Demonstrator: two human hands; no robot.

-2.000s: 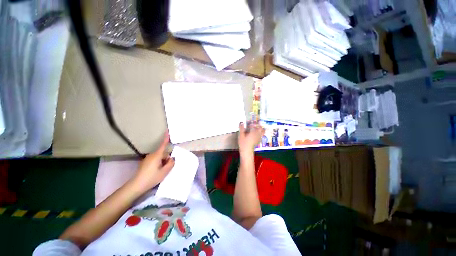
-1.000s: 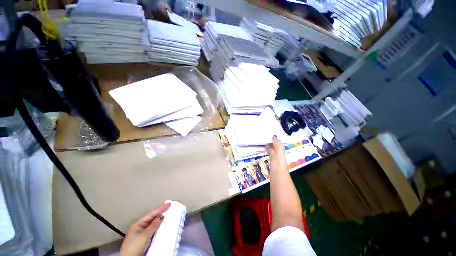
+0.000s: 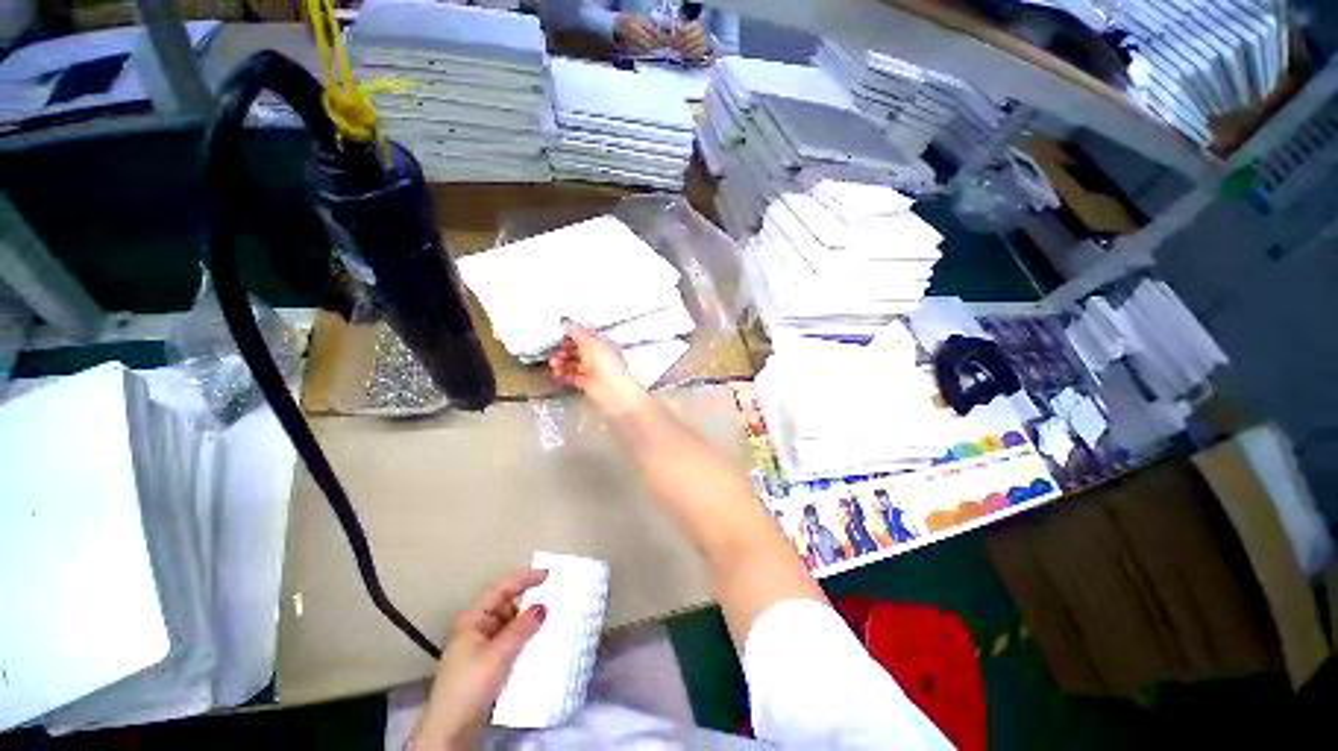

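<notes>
My left hand [image 3: 487,646] is low in the picture, with its thumb and fingers closed on a small white sheet [image 3: 572,631] that has a rippled right edge. My right hand [image 3: 590,364] reaches forward to the near edge of a loose pile of white boards [image 3: 572,272] on the brown cardboard. Its fingertips are at the pile's edge. Whether they pinch a board cannot be told. A second loose pile of white boards [image 3: 851,404] lies to the right on a printed colour sheet [image 3: 939,506].
A black cylinder [image 3: 418,279] with a cable hangs at left. Beneath it is a tray of glittering bits [image 3: 396,370]. Large white panels [image 3: 81,543] lie far left. Board stacks [image 3: 448,88] stand behind. A black ring-like object [image 3: 971,373] lies right. Another person's hands [image 3: 660,35] show at the back.
The board that lay before me is gone from there. My right hand has gone from it to the right-hand pile, then left to the rear pile. My left hand still holds the small sheet.
</notes>
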